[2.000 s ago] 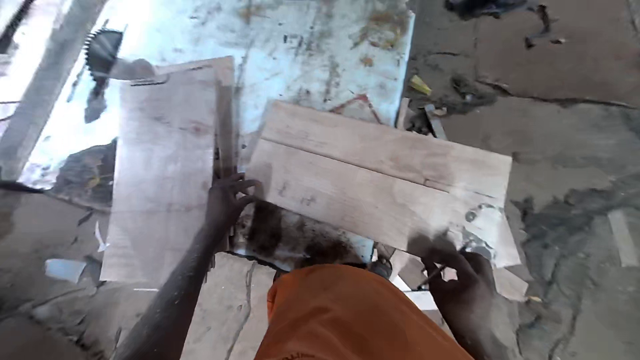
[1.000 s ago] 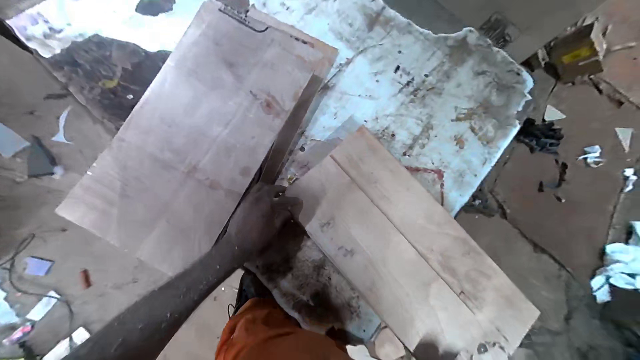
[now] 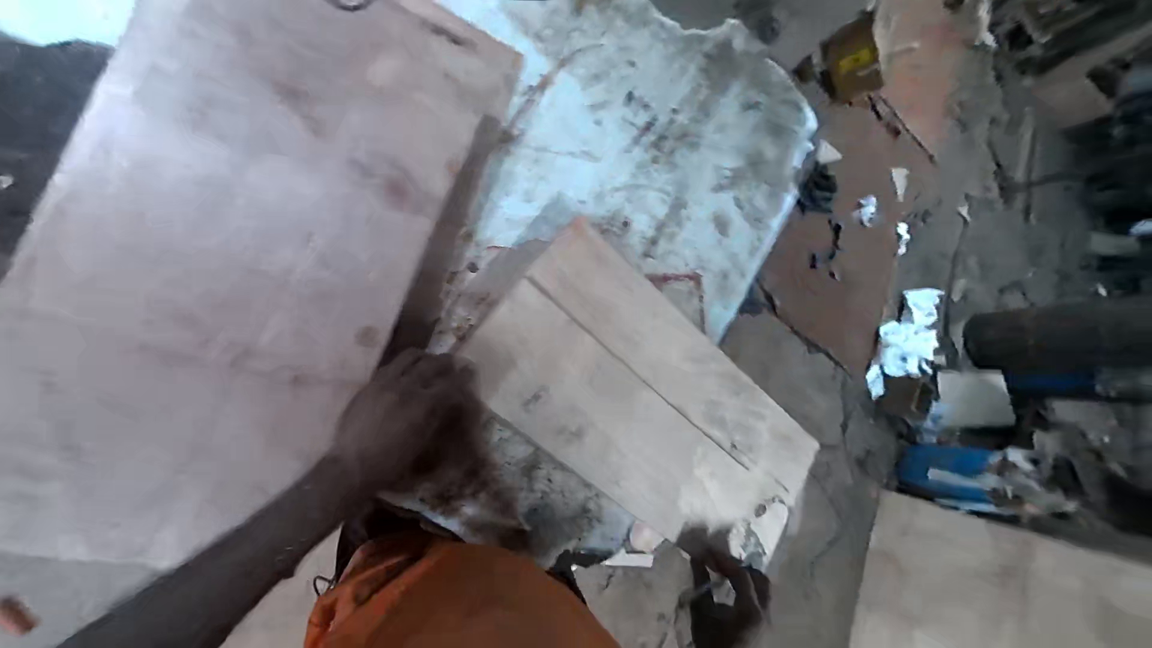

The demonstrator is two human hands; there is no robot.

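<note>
A wooden board with a long lengthwise groove or seam lies slanted over the stained pale work surface. At its lower right corner is my right hand, fingers curled, with something thin and blurred between them. My left hand is closed, blurred, between the left end of this board and a large flat wooden panel at the left; whether it grips an edge cannot be made out. A pale torn patch shows on the grooved board near my right hand.
Another light panel is at the lower right. Beyond the work surface, the floor holds crumpled white scraps, a dark cylinder, a blue object and a brown box. Orange cloth on my body is at the bottom.
The view has turned and shifted strongly. The circular blade seen two seconds ago is out of view. My hands remain near the left end and lower right corner of the grooved board.
</note>
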